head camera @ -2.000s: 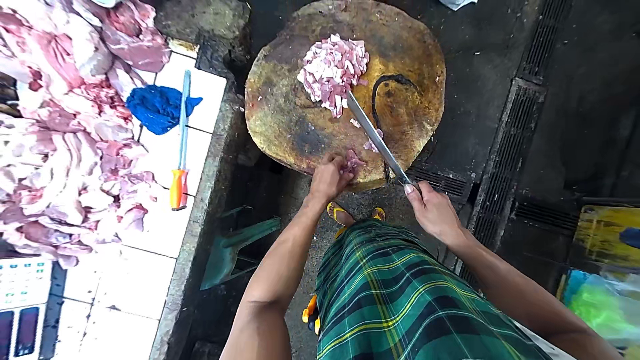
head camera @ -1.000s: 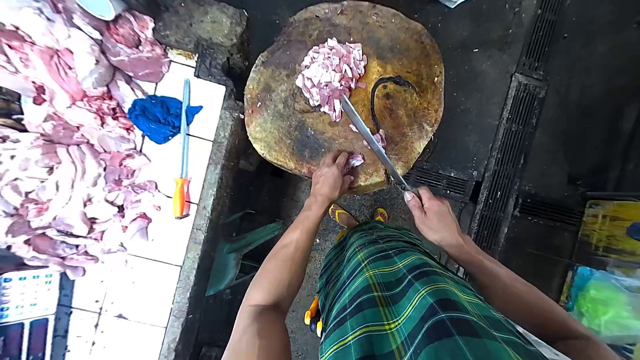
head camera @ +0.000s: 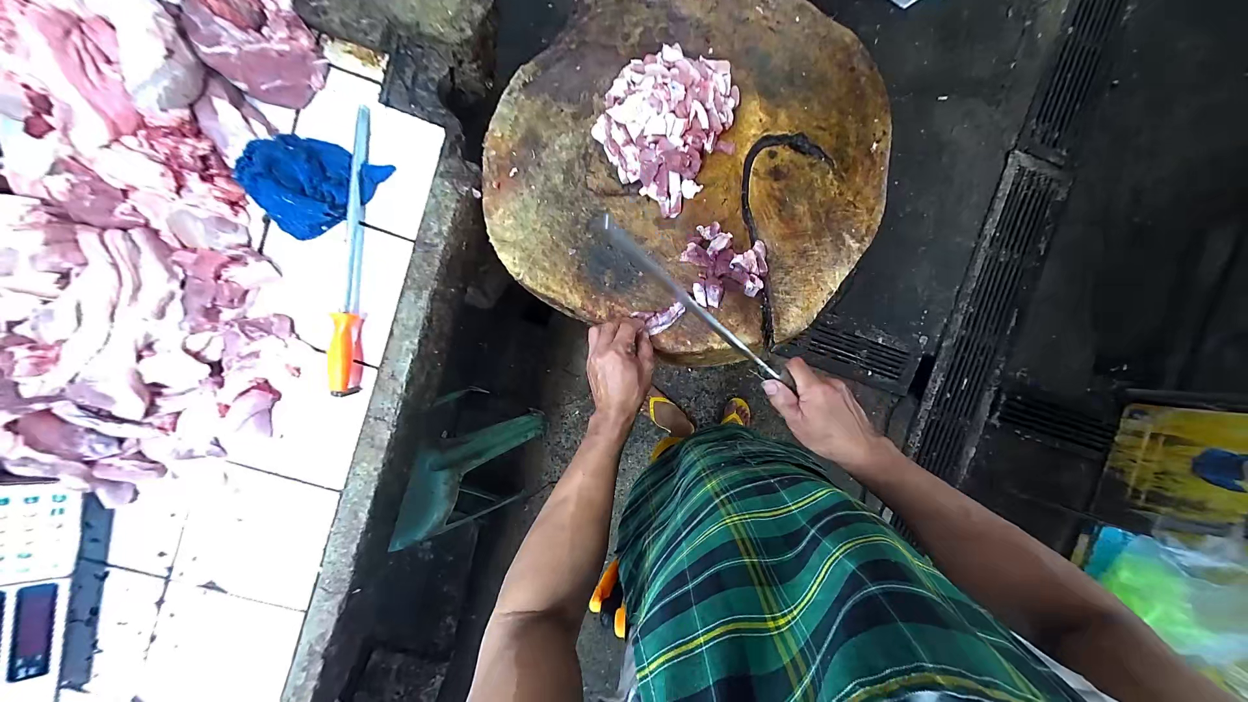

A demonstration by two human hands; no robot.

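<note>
My right hand (head camera: pixel 821 409) grips the handle of a long knife (head camera: pixel 682 297), whose blade slants up and left over the round wooden chopping block (head camera: pixel 556 195). At the block's near edge my left hand (head camera: pixel 620 366) holds one end of a small strip of raw meat (head camera: pixel 663 318), fingers bent. A few darker cut pieces of meat (head camera: pixel 721 263) lie just beyond the blade. Farther back on the block sits a heap of diced pale pink meat (head camera: pixel 668 122). A dark curved crack or strip (head camera: pixel 749 195) runs to the right of both piles.
On the left, a white tiled counter (head camera: pixel 283 526) bears large raw meat pieces (head camera: pixel 107 322), a blue cloth (head camera: pixel 292 185), a sharpening steel with an orange handle (head camera: pixel 344 351) and a digital scale (head camera: pixel 34 585). Floor grates (head camera: pixel 985 302) run at right. A green plastic chair (head camera: pixel 439 478) stands below the counter.
The knife tip has moved left, away from the diced heap. My left hand has shifted a little left along the block's near edge. More small cut pieces now show beyond the blade.
</note>
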